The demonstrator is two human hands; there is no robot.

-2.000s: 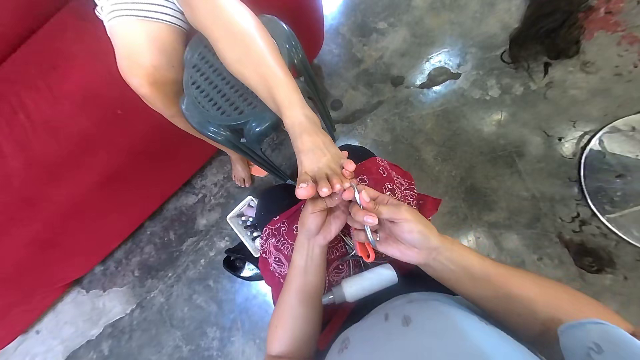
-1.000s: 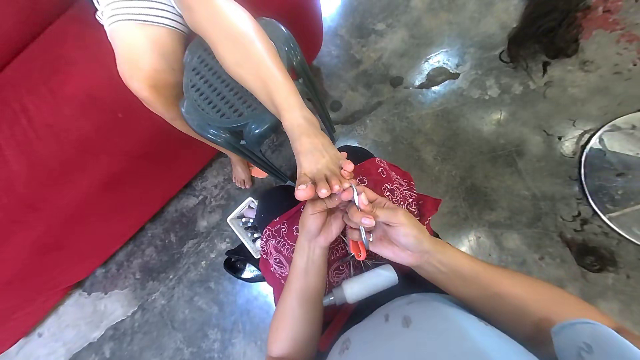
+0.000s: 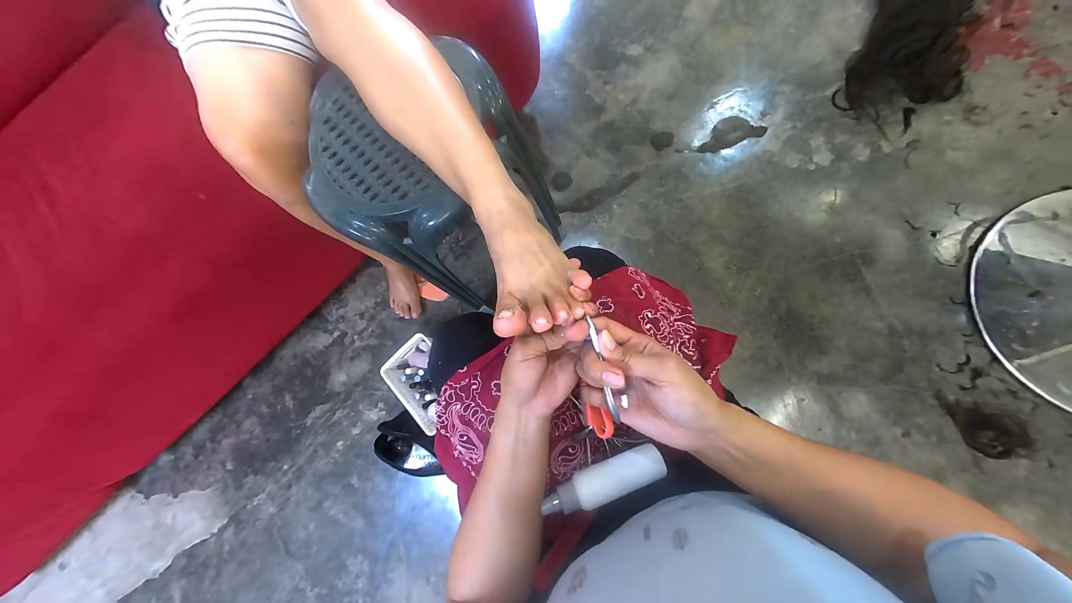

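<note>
A seated person's bare foot point(image 3: 536, 272) rests over my lap, toes toward me. My left hand point(image 3: 540, 368) is under the toes, its fingers against them. Between the thumb and fingers of my right hand point(image 3: 649, 377) is a slim metal nail tool point(image 3: 596, 343), its tip at the smaller toes; its exact kind cannot be told. A red paisley bandana point(image 3: 473, 410) covers my lap. An orange-handled tool point(image 3: 600, 421) lies on it below my hands, partly hidden, and a white plastic bottle point(image 3: 615, 479) with a grey cap lies nearer my body.
A green plastic chair point(image 3: 368, 159) stands under the person's raised leg, beside a red-covered sofa point(image 3: 142, 276). A white basket point(image 3: 409, 377) of small bottles and a black shoe-like item point(image 3: 406, 448) are left of my lap. Dark hair point(image 3: 904, 54) and a round metal-rimmed base point(image 3: 1030, 293) are at right.
My right hand and the metal tool have shifted slightly, and the tool stands at a somewhat different angle. The foot and my left hand look nearly the same.
</note>
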